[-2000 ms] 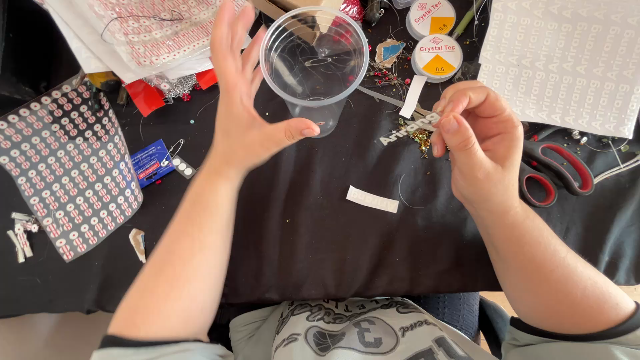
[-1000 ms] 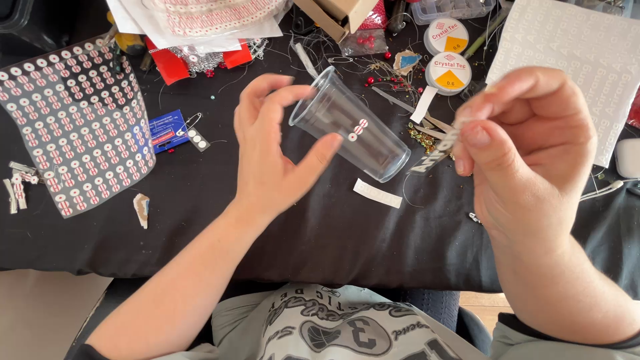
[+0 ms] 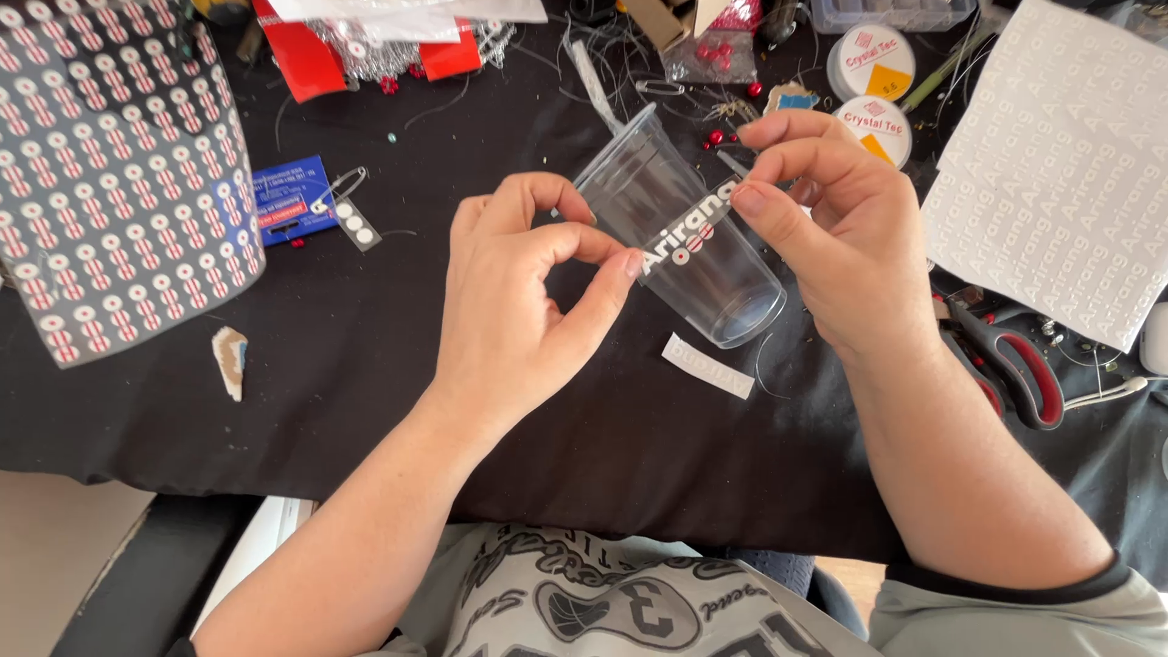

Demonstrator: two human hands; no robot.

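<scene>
A clear plastic cup point(image 3: 721, 283) lies on its side on the black cloth, its rim toward the upper left. Over its wall, a clear sticker strip with white lettering point(image 3: 689, 222) is stretched between both hands. My left hand point(image 3: 520, 283) pinches the strip's left end between thumb and index finger, and my right hand point(image 3: 839, 228) pinches the right end. Whether the strip touches the cup cannot be told. Just below the lettering, a small red-and-white round-motif sticker point(image 3: 693, 245) shows on the cup. A white backing paper piece point(image 3: 707, 366) lies below the cup.
A sheet of red-and-white stickers point(image 3: 119, 182) lies at left, beside a blue card point(image 3: 294, 201) with a safety pin. Two thread spools point(image 3: 871, 64), red beads and a plastic organizer box point(image 3: 894, 13) are at the top. At right are a white lettered sheet point(image 3: 1049, 173) and scissors point(image 3: 1022, 374).
The cup, upright two seconds ago, now lies tilted on its side. My left hand has taken hold of the lettered strip's other end, and the strip has moved over the cup.
</scene>
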